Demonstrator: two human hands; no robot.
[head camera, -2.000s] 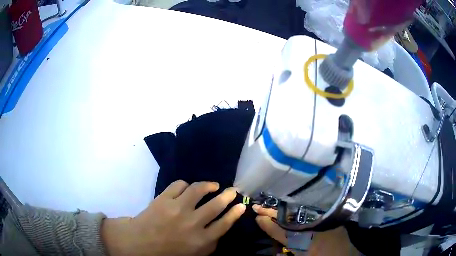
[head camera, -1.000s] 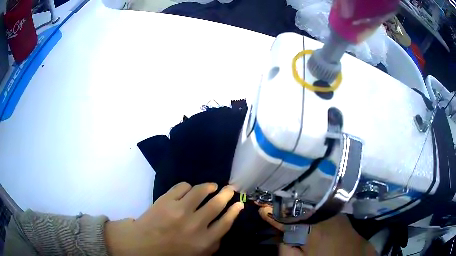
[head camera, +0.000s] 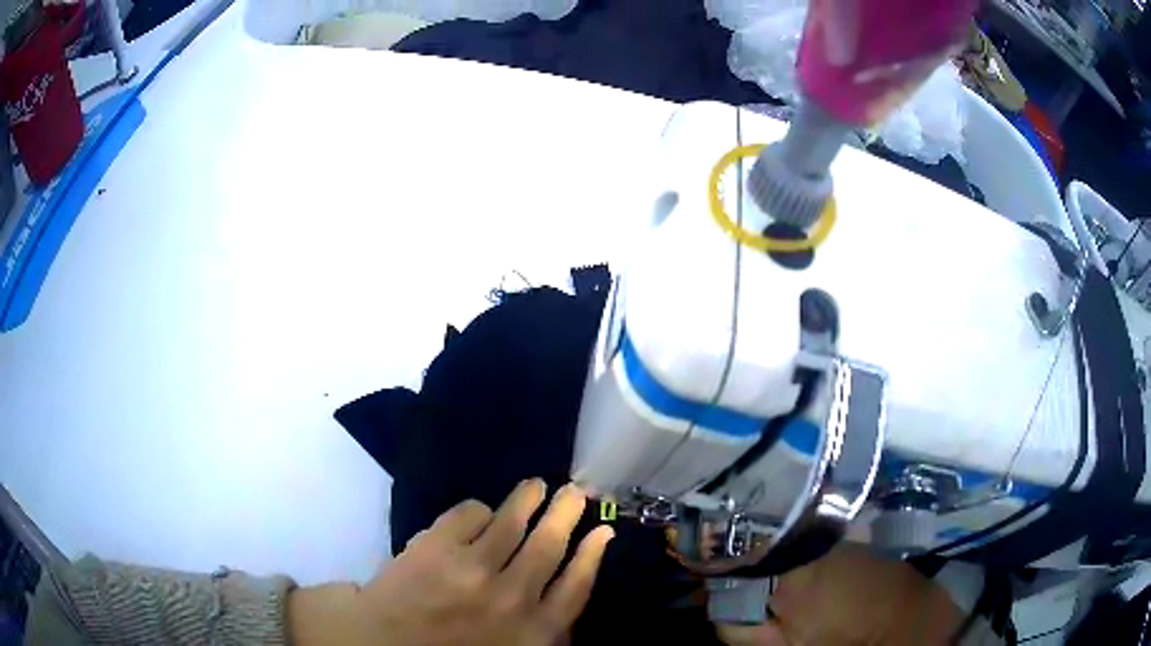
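Observation:
Black fabric (head camera: 492, 391) lies on the white table, left of and under the machine head, with loose threads at its far edge. The white sewing machine head (head camera: 757, 316) has a blue stripe. A tiny yellow-green piece (head camera: 608, 511) sits beside the presser foot area (head camera: 654, 510). My left hand (head camera: 486, 574) lies flat on the fabric with fingers apart, fingertips just left of the foot. My right hand (head camera: 846, 599) is behind and below the head; its fingers are mostly hidden, so its grip does not show. The needle tip is hidden.
A small black pinked swatch (head camera: 590, 278) touches the fabric's far edge. A yellow ring (head camera: 720, 202) loops the post under a pink cone (head camera: 884, 57). A red container (head camera: 42, 107) stands far left. Dark cloth (head camera: 593, 51) and clear plastic lie beyond the table.
The view has shifted, so the machine head sits further left. My left fingers have spread a little on the fabric. My right fingers, earlier visible by the foot, are now mostly hidden behind the head.

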